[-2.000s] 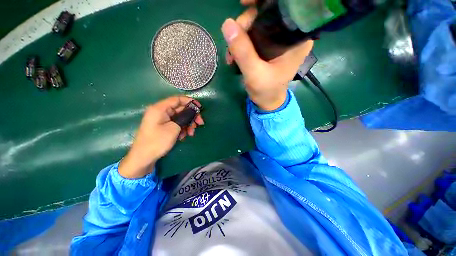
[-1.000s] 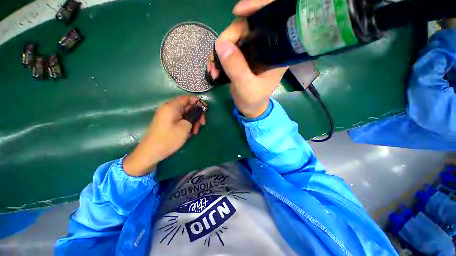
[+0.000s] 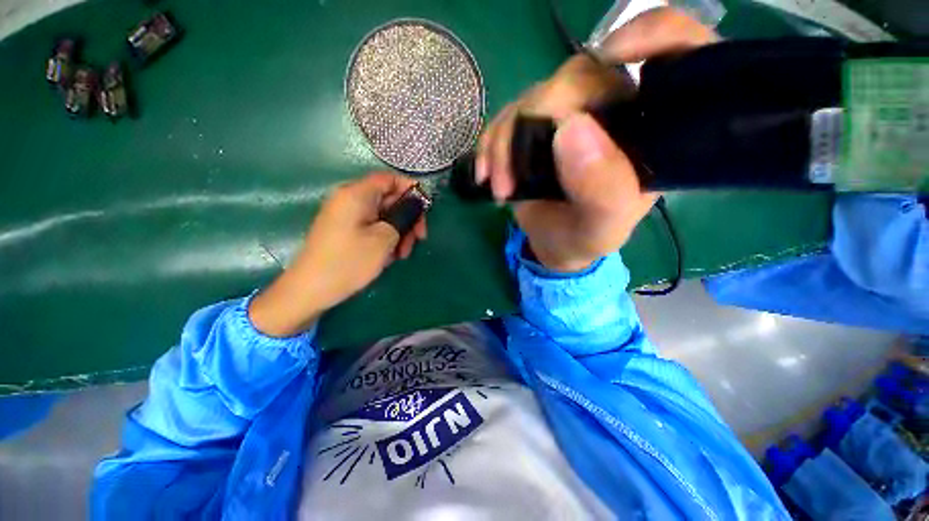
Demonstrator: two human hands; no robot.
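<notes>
My left hand (image 3: 351, 239) holds a small dark unit (image 3: 404, 213) between thumb and fingers, its metallic end up and to the right. My right hand (image 3: 581, 173) is closed around the black electric screwdriver (image 3: 733, 112), which lies level with its green-and-white label at the right. Its black nose points left, just right of the unit, with a small gap. The bit is too blurred to make out. The round screw dish (image 3: 416, 97) sits just above both hands.
Several dark units (image 3: 114, 92) lie at the upper left of the green bench (image 3: 204, 193). A clear bag (image 3: 637, 15) is partly behind my right hand. A black cord (image 3: 674, 249) hangs over the bench edge. Another person's blue sleeve (image 3: 881, 244) is at the right.
My right hand has moved the screwdriver from over the dish's right side down beside the unit, and its nose now points left. My left hand still holds the unit. The view has shifted slightly.
</notes>
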